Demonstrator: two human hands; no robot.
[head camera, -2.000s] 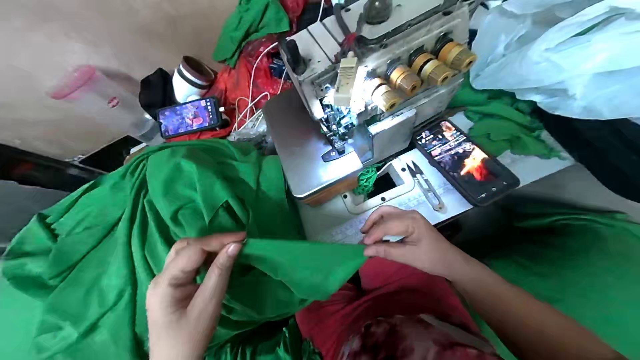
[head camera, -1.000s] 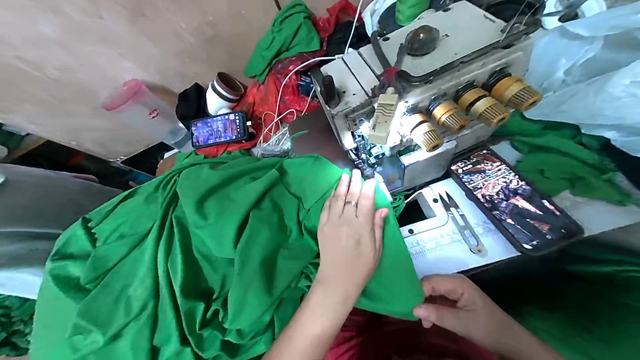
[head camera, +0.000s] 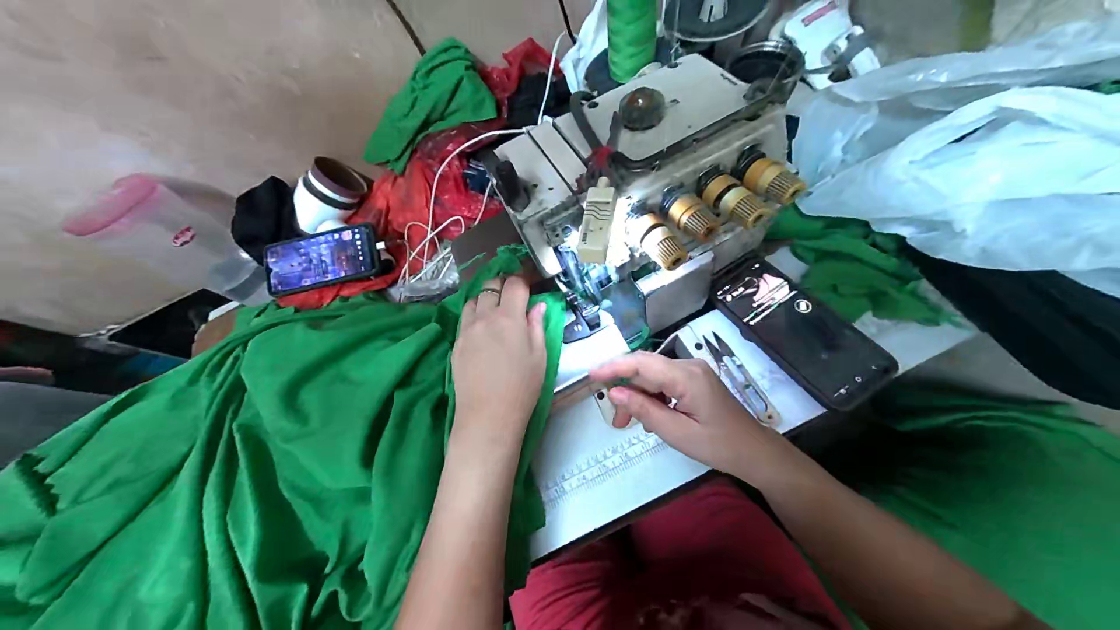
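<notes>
A wide spread of green fabric (head camera: 332, 420) covers the left side and reaches the presser foot area of an overlock sewing machine (head camera: 647, 166). My left hand (head camera: 499, 359) lies flat on the fabric's edge, just left of the lit presser foot (head camera: 582, 324). To the right, my right hand (head camera: 678, 398) hovers over the white machine table with thumb and forefinger close together; a bit of green shows at its fingertips, and whether it is gripped I cannot tell. Thread snips (head camera: 742, 381) lie right of that hand.
A dark smartphone (head camera: 801, 332) lies beside the snips. Another lit phone (head camera: 322, 260) leans near a white cup (head camera: 328, 194) and red plastic (head camera: 420, 192). Behind the machine stands a green thread cone (head camera: 632, 39). White plastic bags (head camera: 971, 166) hang at right.
The fabric edge that both hands held has moved left of the presser foot. My right hand has left the fabric's near corner and moved up toward the machine. My left hand stays on the fabric.
</notes>
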